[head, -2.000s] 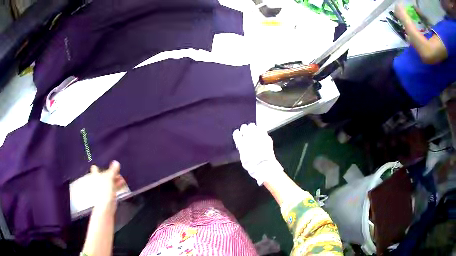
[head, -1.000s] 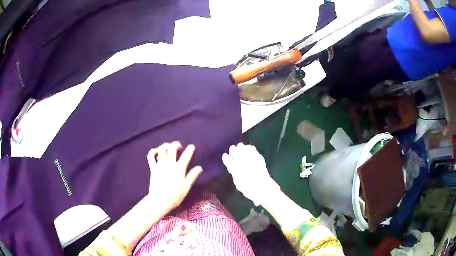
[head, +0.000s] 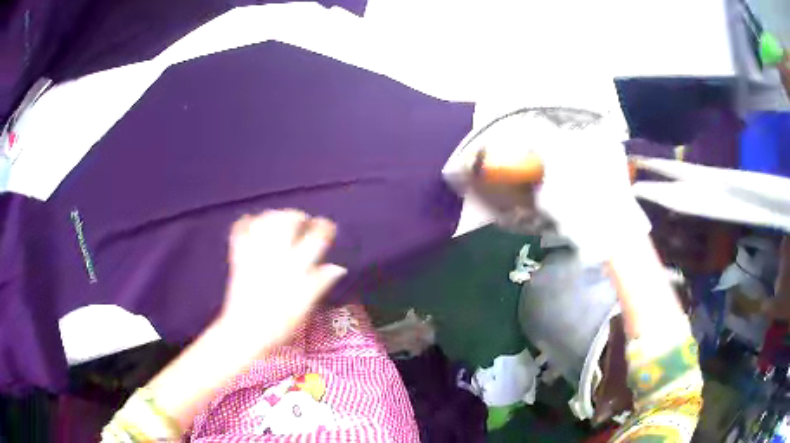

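A dark purple garment piece lies flat on the white-covered table, with a long crease across it and small green lettering at its left. My bare left hand rests on the piece near its front edge, fingers bent; whether it pinches the cloth is not clear. My white-gloved right hand is closed on the orange handle of the steam iron. The iron is blurred, at the right end of the purple piece, its tip touching or just over the cloth edge. The glove hides part of the handle.
A whitish tub with a brown board stands on the green floor at the right. White scraps lie on the floor. A pale hose runs off to the right. Part of a person in blue shows at the right edge. More purple cloth lies at the upper left.
My right hand has moved up and right from the table's front edge and taken hold of the iron, which has turned. My left hand has stayed on the cloth, its fingers now more bent.
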